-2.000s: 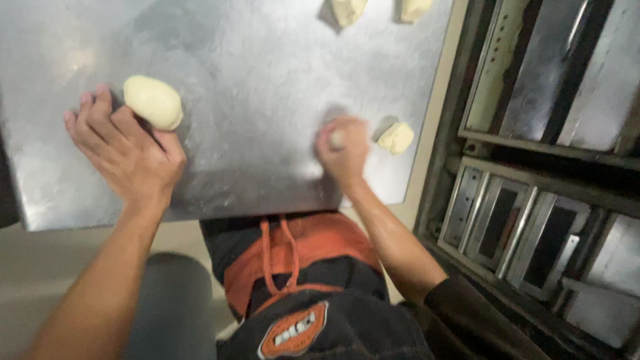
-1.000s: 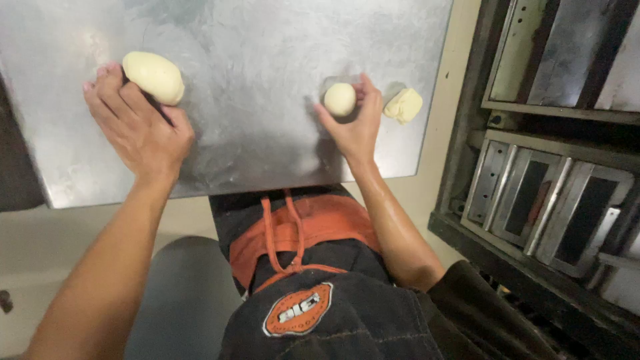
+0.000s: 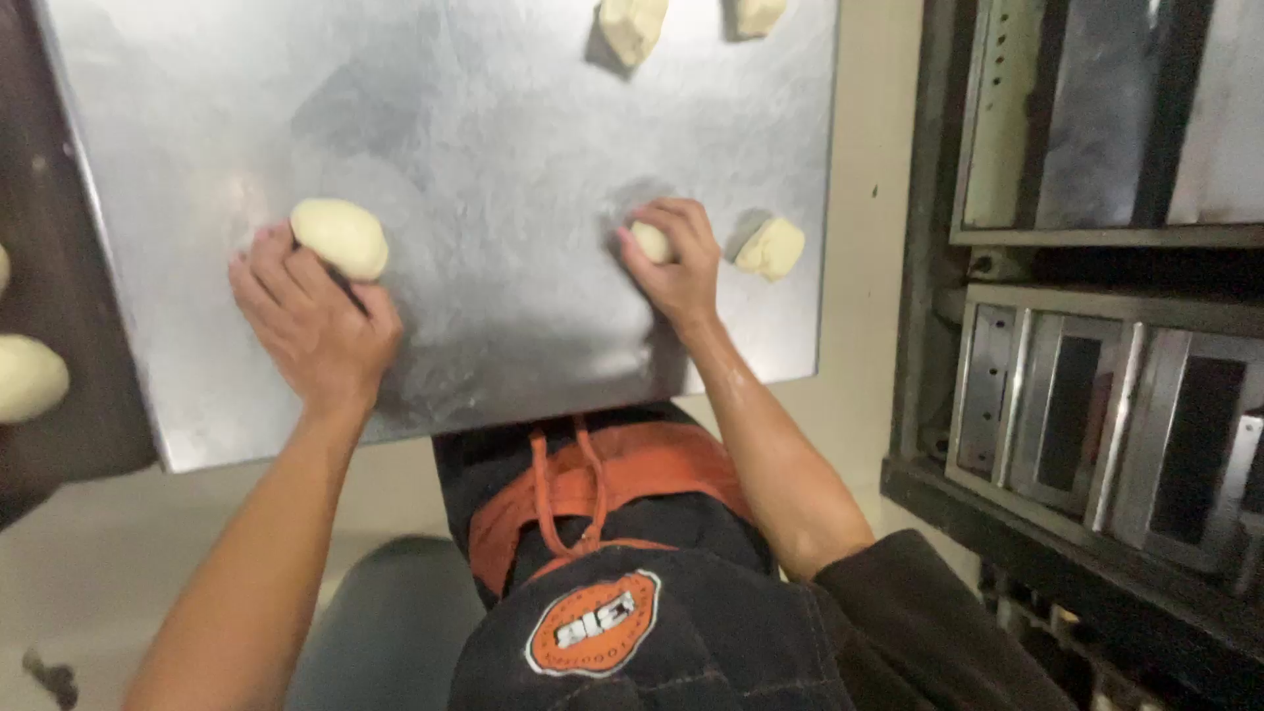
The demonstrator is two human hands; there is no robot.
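Note:
On the left of the metal tabletop (image 3: 494,286), my left hand (image 3: 321,321) rests with its fingers and thumb around the near side of a smooth oval piece of dough (image 3: 341,237). My right hand (image 3: 681,257) is cupped around a smaller dough ball (image 3: 652,242), partly hidden by the fingers. Just right of that hand lies a rough, angular dough piece (image 3: 772,249). Two more rough pieces lie at the top of the view, one (image 3: 632,28) left of the other (image 3: 759,16).
Left of the tabletop, smooth dough pieces (image 3: 28,379) sit on a dark surface (image 3: 74,395). On the right stands a dark metal rack (image 3: 913,474) with metal frames (image 3: 1126,331). A grey rounded object (image 3: 395,632) is below the table's near edge.
My right hand, more open beside the small ball one second ago, is now curled around it. The left hand stays by the oval dough. The view has shifted somewhat.

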